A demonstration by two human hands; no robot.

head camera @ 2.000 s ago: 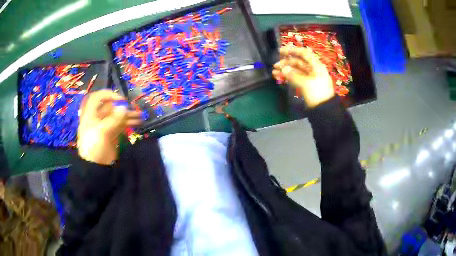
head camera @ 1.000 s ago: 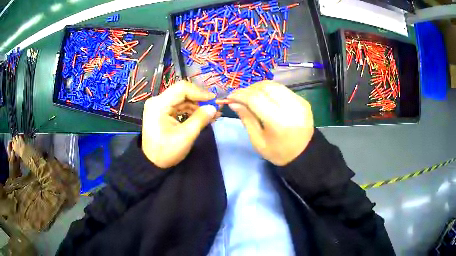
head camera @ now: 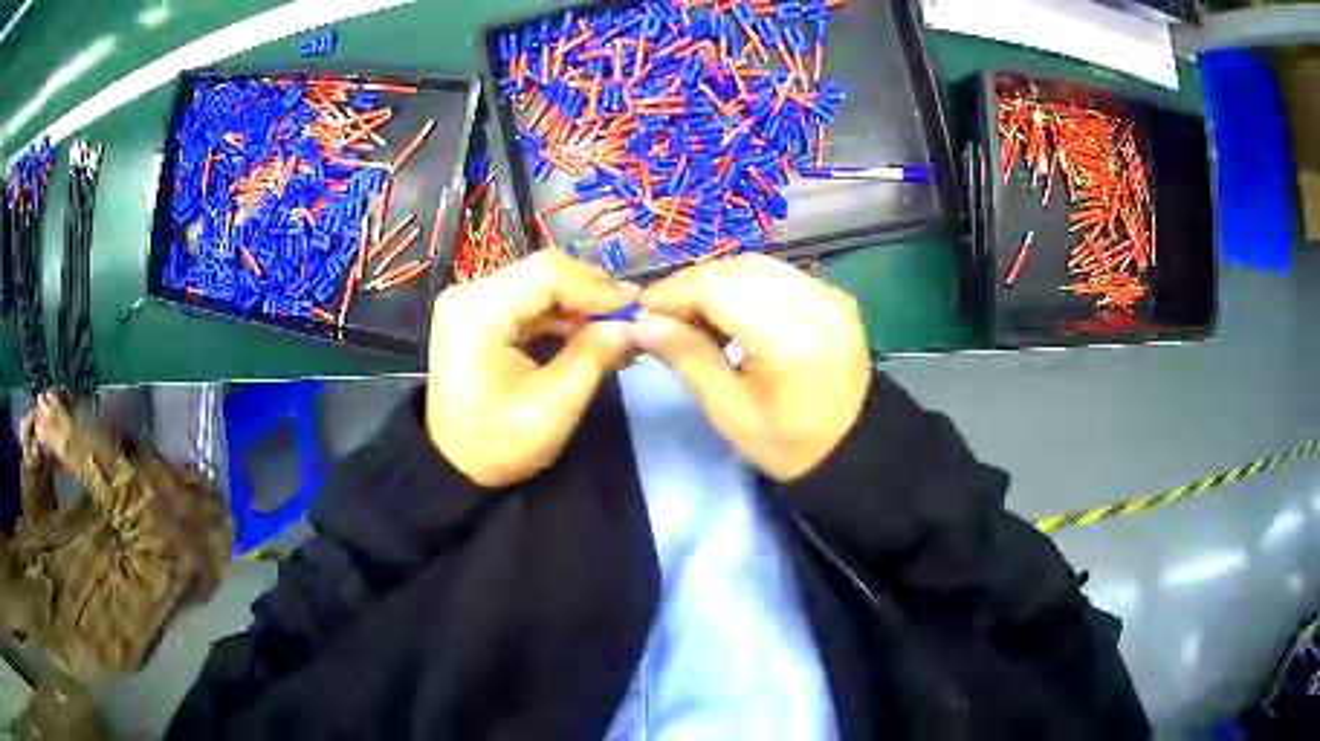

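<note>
My left hand (head camera: pixel 514 369) and my right hand (head camera: pixel 767 355) meet at the bench's front edge, fingertips nearly touching. My left thumb and fingers pinch a small blue housing (head camera: pixel 615 313). My right thumb and fingers close at the housing's right end; the red lead is hidden by the fingers. A small pale tip shows below the right fingers. The middle tray (head camera: pixel 886 123) holds many blue and red pieces. The left tray (head camera: pixel 420 167) holds mostly blue pieces with some red. The right tray (head camera: pixel 1180 232) holds only red leads.
A white-and-blue pen (head camera: pixel 864 174) lies in the middle tray. Loose red pieces (head camera: pixel 482 239) lie between the left and middle trays. Black cables (head camera: pixel 75 275) and another person's brown sleeve (head camera: pixel 123 536) are at far left. A blue panel (head camera: pixel 1248 159) is at far right.
Over two seconds the hands came together from the left and right trays. Since one second ago the fingertips have closed up and the red lead between them has gone out of sight.
</note>
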